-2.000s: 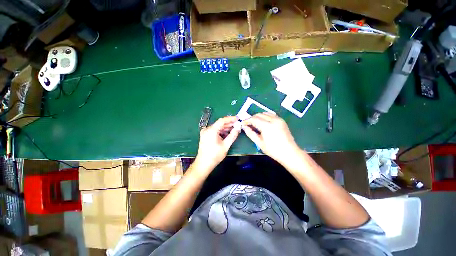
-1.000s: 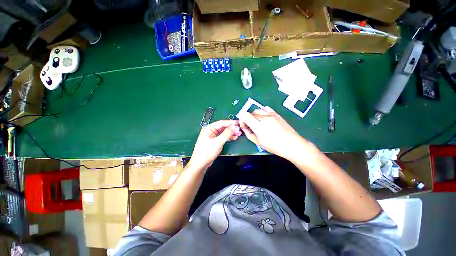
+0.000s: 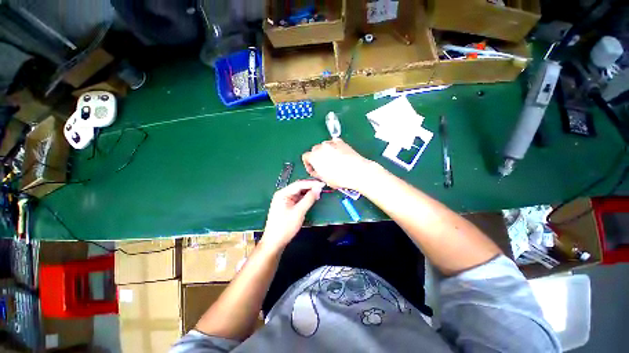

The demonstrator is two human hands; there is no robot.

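Observation:
My left hand [image 3: 292,205] pinches the end of a thin red wire [image 3: 330,191] between thumb and fingertips, just left of a white housing frame [image 3: 350,194]. My right hand [image 3: 336,164] lies palm down over most of the frame, its fingers bent to the left, above my left fingertips. Whether it holds anything is hidden. A blue cylindrical part [image 3: 352,209] lies at the near end of the frame. A small dark strip [image 3: 285,175] lies left of the hands.
A clear oval object [image 3: 333,125] lies beyond my right hand. White panels [image 3: 396,118], a windowed frame [image 3: 420,143], a dark pen-like tool [image 3: 447,152] and a thick grey tool [image 3: 532,114] lie right. Behind are a blue-white sheet [image 3: 294,110], blue bin [image 3: 224,86] and cardboard boxes [image 3: 303,89].
My right hand has moved forward and left, away from my left fingertips. More of the blue part and the red wire now show. The view has tilted so the bench sits lower.

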